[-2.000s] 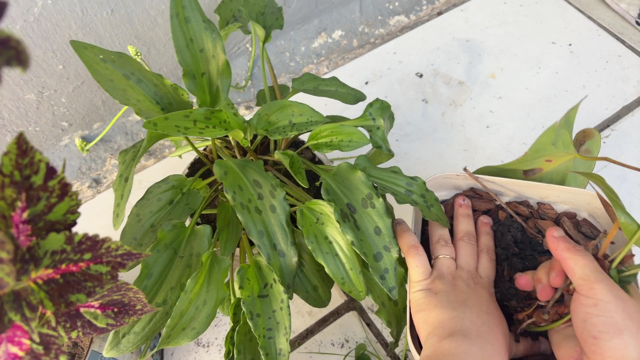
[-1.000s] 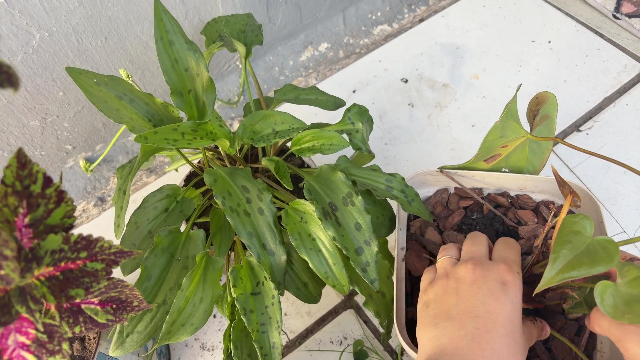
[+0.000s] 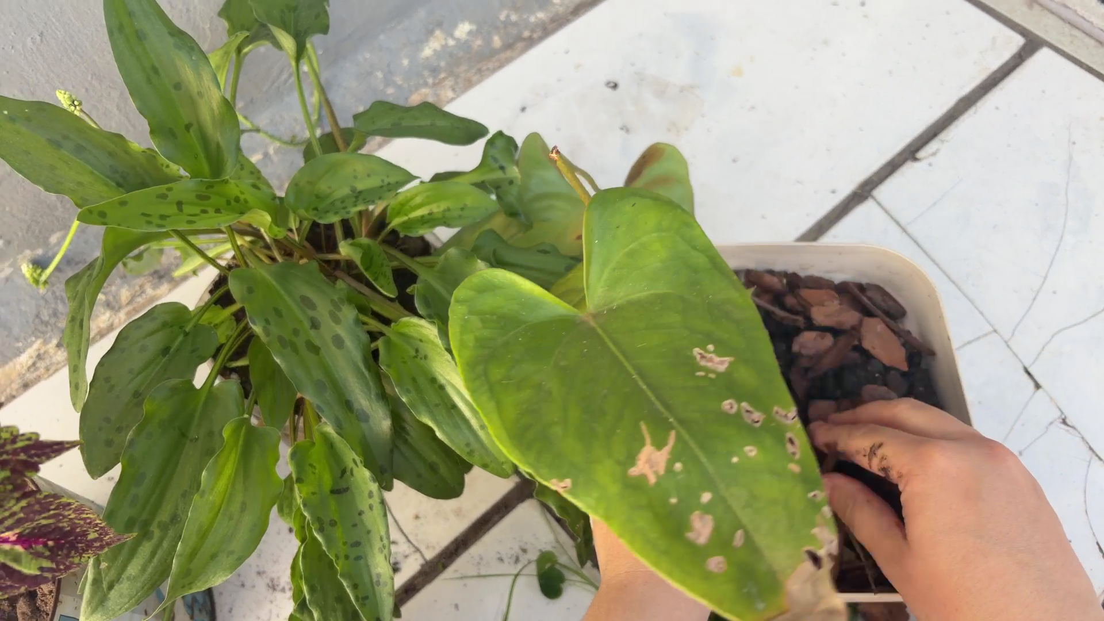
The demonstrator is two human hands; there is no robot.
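Observation:
A cream plastic planter (image 3: 936,319) at the right holds dark soil and reddish-brown bark chips (image 3: 835,315). My right hand (image 3: 957,492) reaches into it from the right, fingers bent down at the chips beside the leaf's edge; what the fingertips touch is hidden. A large heart-shaped anthurium leaf (image 3: 638,379), green with tan, holed patches, spreads over the planter's left part. Under this leaf, only the wrist side of my left hand (image 3: 634,578) shows at the bottom; its fingers are out of sight.
A potted plant with dark-spotted green leaves (image 3: 310,345) fills the left and touches the anthurium's leaves. A coleus (image 3: 52,526) with purple and green leaves stands at the lower left. White floor tiles (image 3: 776,95) with dark joints and cracks lie beneath; a grey wall (image 3: 34,52) rises upper left.
The large anthurium leaf now lies across the planter's left side, covering most of my left hand, which rested visibly on the chips before. My right hand shows more fully. The view has shifted.

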